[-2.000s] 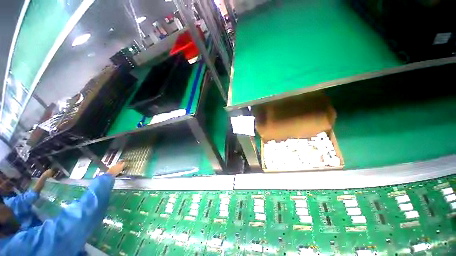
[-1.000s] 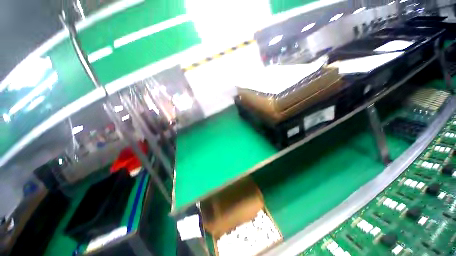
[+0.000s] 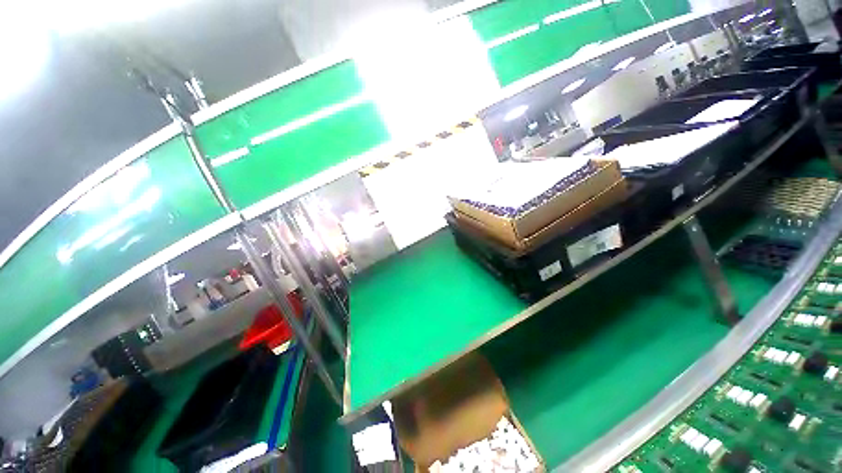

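Note:
Neither of my hands is in the picture. Green circuit boards (image 3: 752,425) lie on the line at the lower right, cut off by the edge. They carry rows of white connectors (image 3: 746,397) and dark black components (image 3: 782,407). An open brown connector carton (image 3: 452,406) stands on the lower shelf at the bottom centre, with loose white pieces (image 3: 489,453) inside; its bottom is cut off.
A shallow brown carton (image 3: 563,205) sits on a black crate (image 3: 591,242) on the green upper shelf (image 3: 425,323). A metal rail (image 3: 646,416) borders the boards. A black bin (image 3: 217,406) and red bin (image 3: 270,325) stand left. A tan tray (image 3: 799,199) lies right.
The view has swung up and to the right and is tilted. The boards have moved to the lower right, the carton to the bottom. The blue-sleeved arms at the left are out of view.

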